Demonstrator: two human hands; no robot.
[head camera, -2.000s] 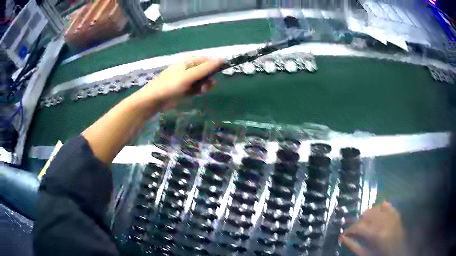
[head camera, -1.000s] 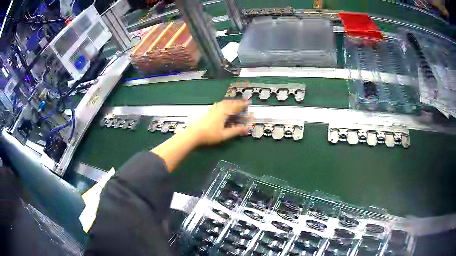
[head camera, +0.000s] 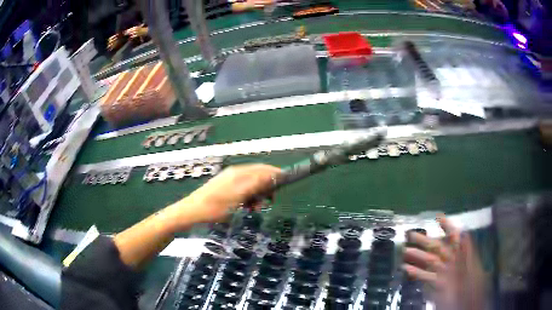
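My left hand (head camera: 242, 191) is shut on the near end of a long grey metal fixture (head camera: 327, 157), which points up and right above the belt and is blurred. My right hand (head camera: 445, 263) is blurred, over the right edge of the clear blister tray, with its fingers apart; I see nothing in it. The blister tray (head camera: 290, 260) lies in front of me with columns of black round parts. Other fixtures lie on the belt: one with round seats (head camera: 181, 170) left of my hand, one farther back (head camera: 177, 138), and one at right (head camera: 396, 148), partly behind the held fixture.
Beyond the belt stand an orange-brown stack (head camera: 138, 92), metal posts (head camera: 175, 66), a cloudy grey block (head camera: 266, 74) and a red bin (head camera: 348, 46). Clear trays with a white sheet (head camera: 463, 88) lie at far right. Wired equipment (head camera: 42, 103) is at left. Another person's hand (head camera: 251, 5) shows at the top.
My left hand, earlier reaching among fixtures on the belt, now holds a fixture raised and slanted. My right hand, out of view a second ago, is back over the tray's right side. The camera view has shifted.
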